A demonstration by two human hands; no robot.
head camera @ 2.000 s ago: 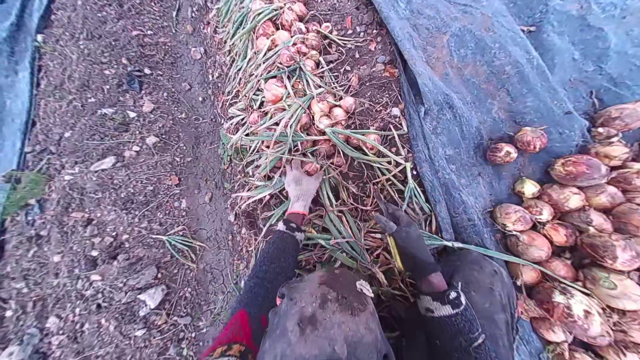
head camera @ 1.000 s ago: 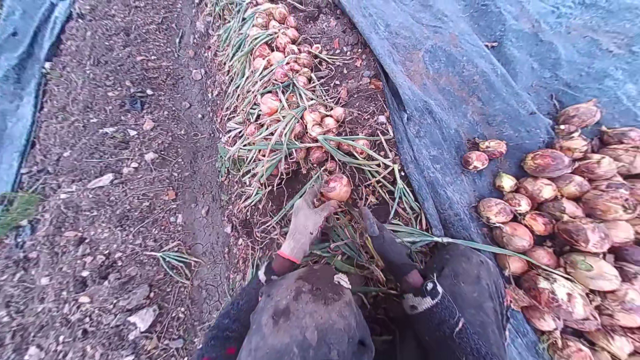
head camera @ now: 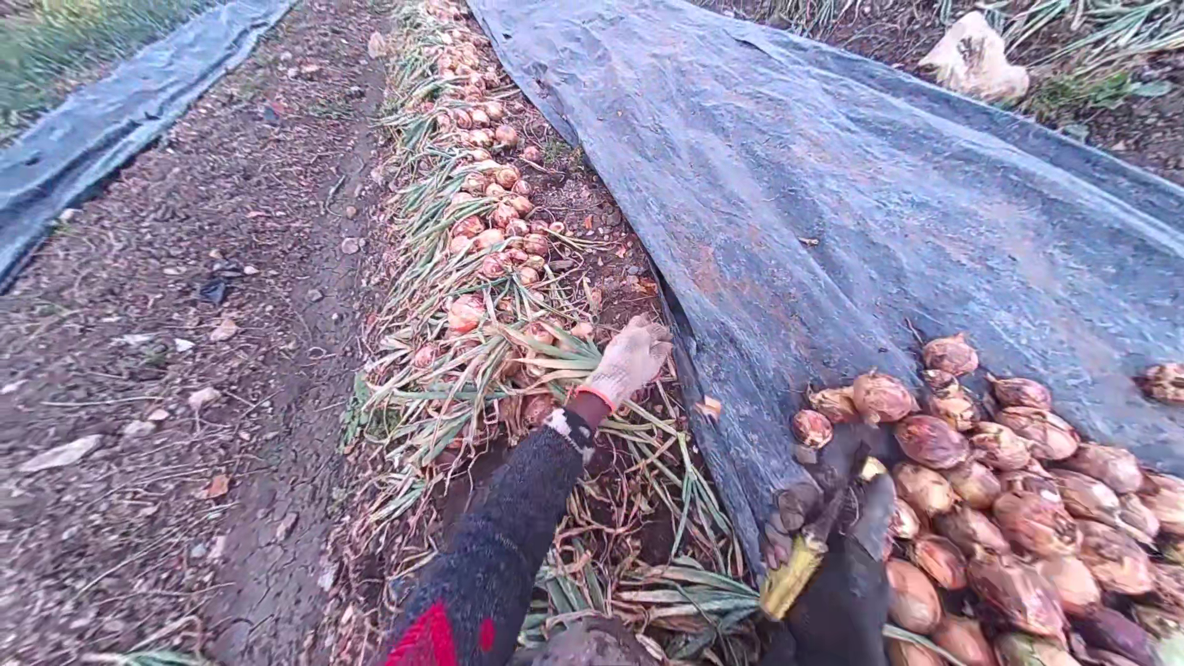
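My left hand [head camera: 633, 356], in a pale knit glove with an orange cuff, is over the right side of the row of pulled onions [head camera: 504, 217], near the sheet's edge. Its fingers are curled and face away, so what they hold, if anything, cannot be told. My right hand [head camera: 832, 527], in a dark glove, is at the near left edge of the heap of onions [head camera: 1027, 513]. A tool with a yellow handle [head camera: 793, 575] is held in it; the blade is not clearly visible. Green and dry onion tops [head camera: 666, 453] lie around and below my left hand.
A blue-grey ground sheet [head camera: 786, 194] runs along the row's right side, under the heap. Bare soil with stones [head camera: 185, 388] lies to the left, with another sheet [head camera: 102, 120] beyond. A large pale stone [head camera: 976, 57] sits at the far right sheet edge.
The view has tilted up and shifted right. The onion at my left hand one second ago is no longer seen there. My right hand has moved from the onion tops to the heap on the sheet.
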